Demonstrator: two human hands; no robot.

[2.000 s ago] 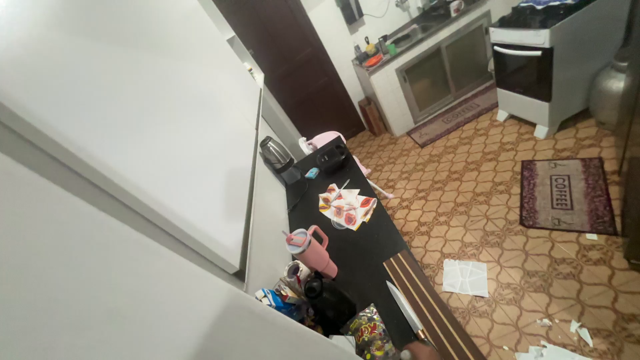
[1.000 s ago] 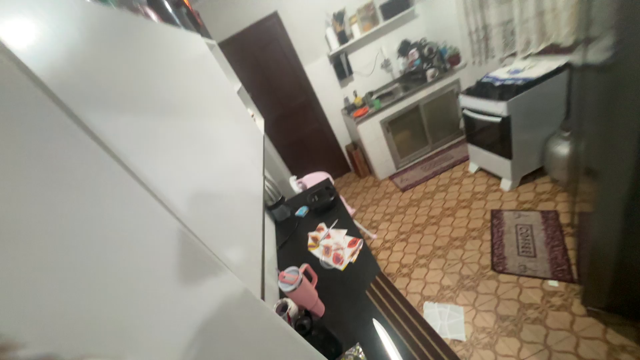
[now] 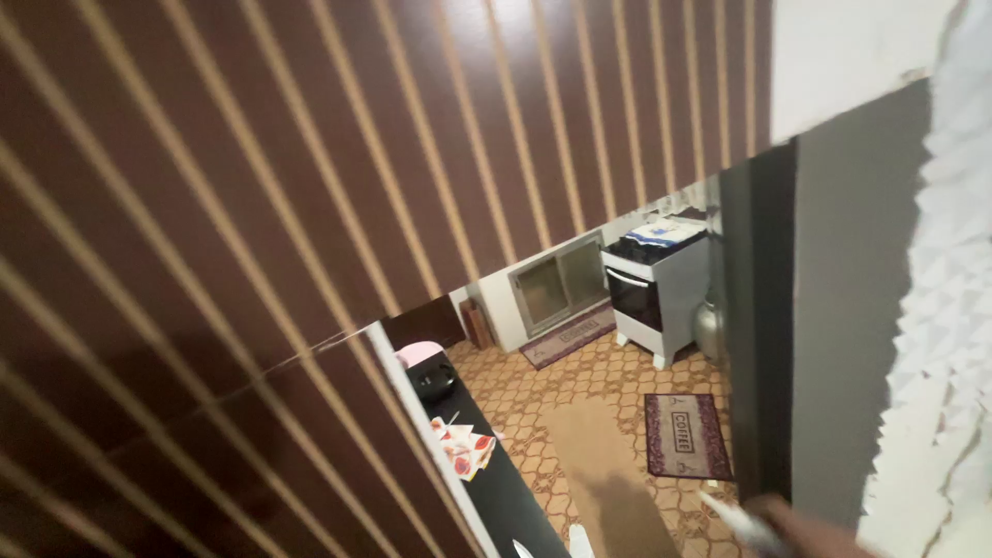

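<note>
A large dark brown slatted panel (image 3: 325,155) with tan lines fills the upper left of the view, close to the camera. At the bottom right is my right hand (image 3: 814,531), blurred, with its fingers closed on a white pointed object (image 3: 732,515) whose kind I cannot tell. A tan flat board (image 3: 604,465) stretches between the black countertop and the hand; whether it touches the floor is unclear. My left hand is not in view. Part of a knife blade (image 3: 521,549) shows at the bottom edge, by the countertop.
Patterned napkins (image 3: 463,448) and a black appliance (image 3: 434,380) sit on the black countertop (image 3: 504,496). Beyond are a white stove (image 3: 655,287), a metal gas cylinder (image 3: 707,329) and a doormat (image 3: 686,435) on the tiled floor. A grey wall edge (image 3: 852,294) and rough white wall (image 3: 945,310) stand at right.
The brown slatted panel now covers much of the view, where white surfaces showed before. My right hand with the white object has appeared at the bottom right. The tan board has come into view.
</note>
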